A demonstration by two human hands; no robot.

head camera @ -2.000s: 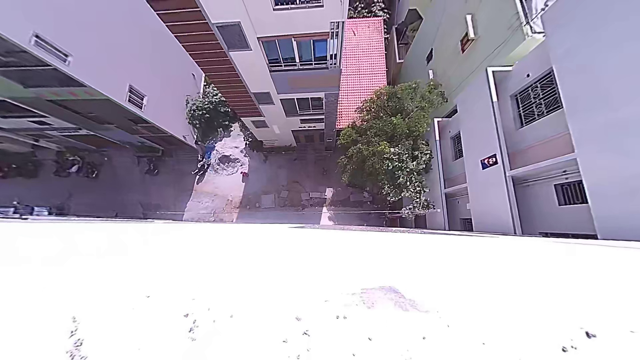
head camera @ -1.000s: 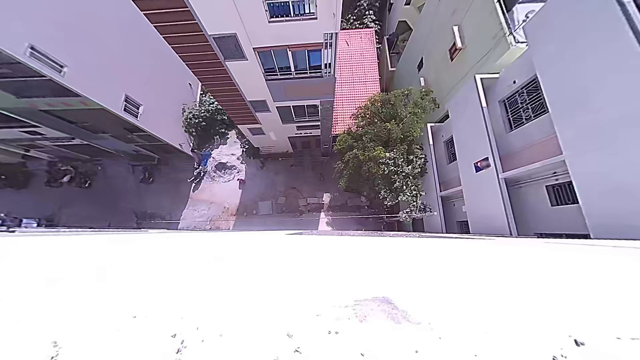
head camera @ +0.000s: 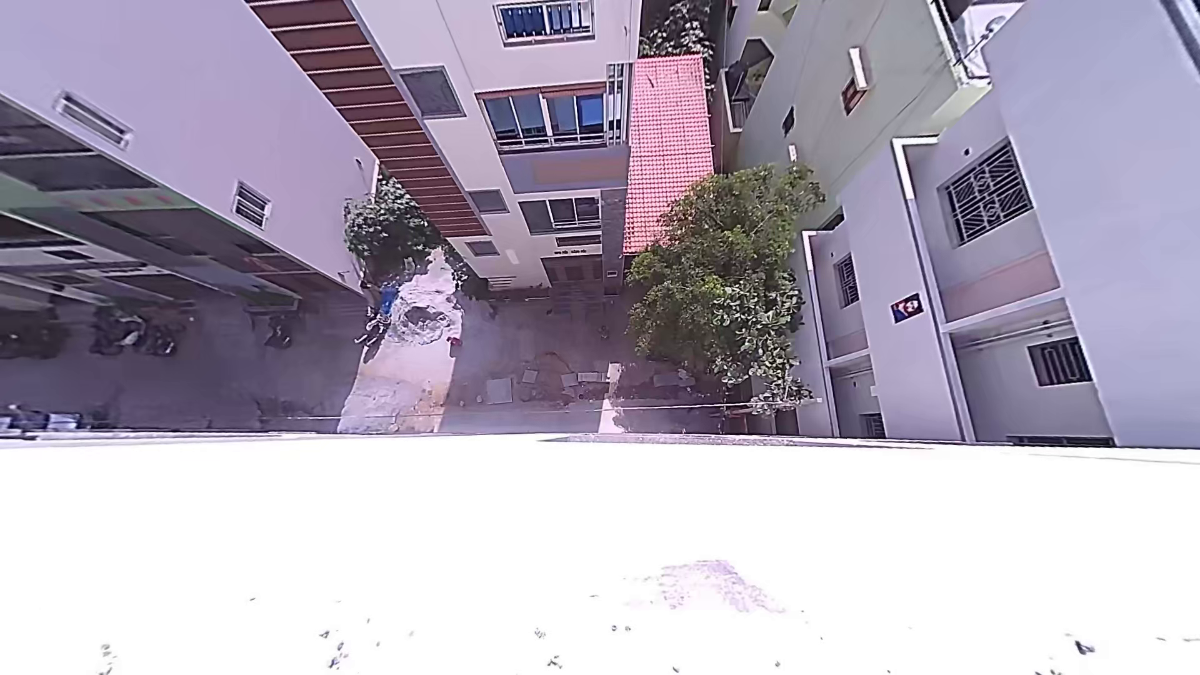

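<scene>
Neither my left hand nor my right hand shows in the head view. A wide, overexposed pale surface (head camera: 469, 525) fills the lower part of the picture, with small dark specks and a faint purplish patch (head camera: 717, 586) on it. Past its far edge, the view drops to a yard (head camera: 525, 328) far below, between buildings. What either hand holds or touches cannot be seen.
The pale surface ends at a long edge above the drop. Below stand a leafy tree (head camera: 722, 272), a red tiled roof (head camera: 670, 141), parked motorbikes (head camera: 136, 333) and a sand-coloured strip of ground (head camera: 403, 375). A pale building (head camera: 900, 337) with barred windows rises at the right.
</scene>
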